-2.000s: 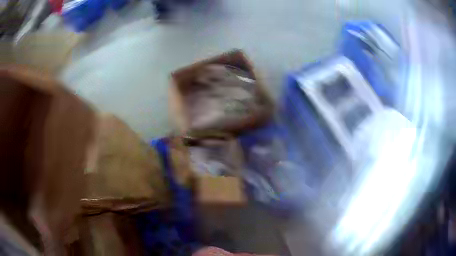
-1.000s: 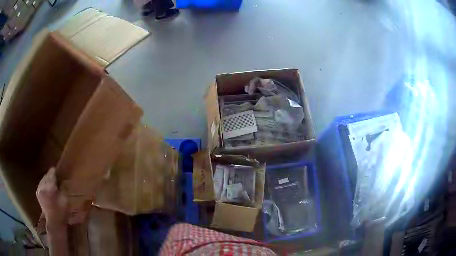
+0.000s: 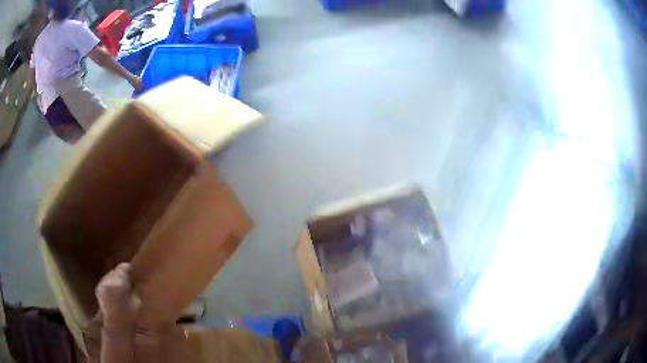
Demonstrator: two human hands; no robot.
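A large open brown cardboard carton (image 3: 188,244) is held up at the left, tilted, its dark empty inside showing. My left hand (image 3: 118,294) grips the carton's near wall at its lower edge. A flap stands out pale at the carton's far side. My right hand is not in the picture.
An open carton (image 3: 316,273) with bagged parts stands on the grey floor at centre right, blurred. A smaller box and a blue pallet (image 3: 266,327) are at the bottom edge. A person (image 3: 64,60) stands at the upper left beside a blue crate (image 3: 191,62). Glare covers the right.
The view has shifted, so the floor carton sits lower and a person and blue crates show at the upper left. The held carton, still in my left hand, appears further right.
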